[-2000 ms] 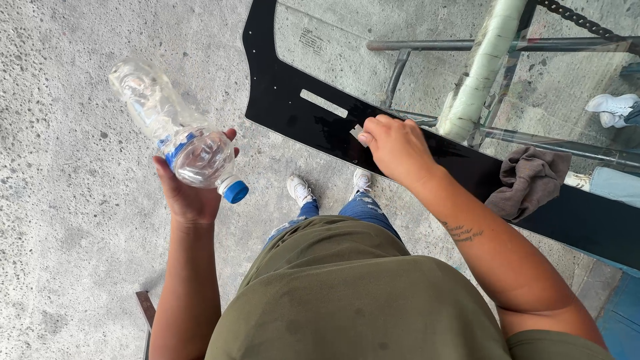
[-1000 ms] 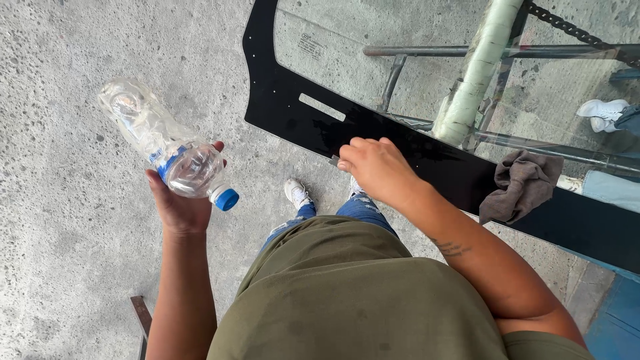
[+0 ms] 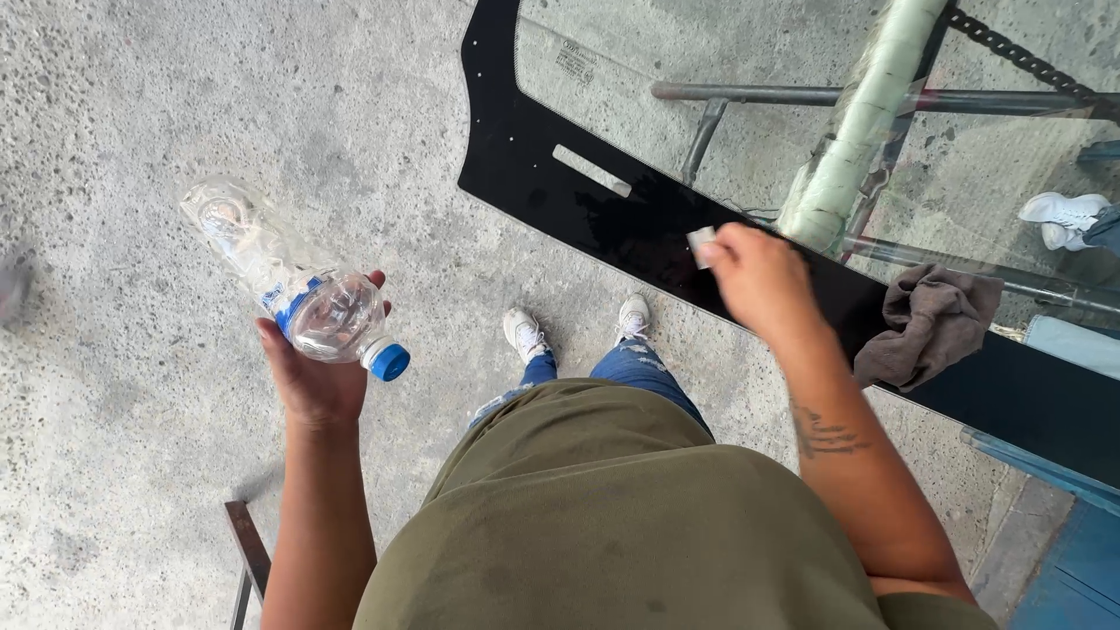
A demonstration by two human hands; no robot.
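Note:
My left hand is closed around a clear plastic bottle with a blue cap and a blue label band, tilted with its cap toward me. No liquid can be made out in it. Between the fingertips of my right hand is a small, flat, pale piece, perhaps a blade; its exact kind cannot be told. That hand is over the black border of a vehicle windshield. A crumpled grey-brown cloth lies on the same border, right of my right hand.
Under the glass stands a metal rack with a wrapped pale bar and a dark chain. Another person's white shoe shows through the glass at right. A brown metal bar is at lower left, a blue surface at lower right.
My right hand moved from the border toward its near edge, then back over the black border. My left hand still holds the bottle.

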